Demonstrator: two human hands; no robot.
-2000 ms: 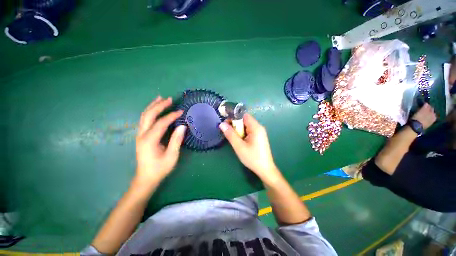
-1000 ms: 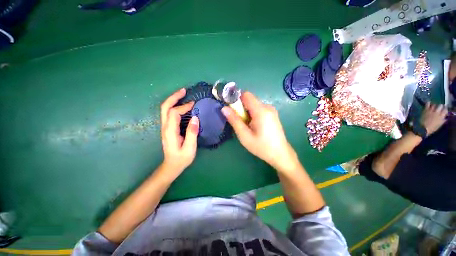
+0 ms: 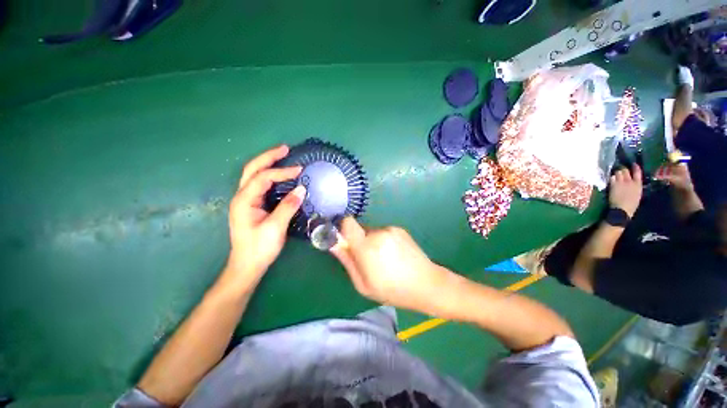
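The dark ribbed round housing (image 3: 352,179) lies on the green bench in front of me, with a smooth navy cover disc (image 3: 325,190) on its middle. My left hand (image 3: 261,209) grips the left side of the housing, fingers over the ribs and onto the disc's edge. My right hand (image 3: 383,259) is closed around the hammer at the housing's lower edge. The hammer's silvery round head (image 3: 324,235) shows at my fingertips; its handle is hidden in the hand. Whether the head touches the disc cannot be told.
Navy cover discs (image 3: 453,137) lie loose at the right. Beside them are a heap of copper-red and whitish pieces (image 3: 488,199) and a clear plastic bag (image 3: 550,135) of them. A perforated metal upright (image 3: 606,32) crosses the upper right. Co-workers' arms (image 3: 610,231) are at the right.
My right hand has moved the hammer from the housing's upper right side down to its lower edge. My left hand has moved slightly left on the housing. The camera view has shifted.
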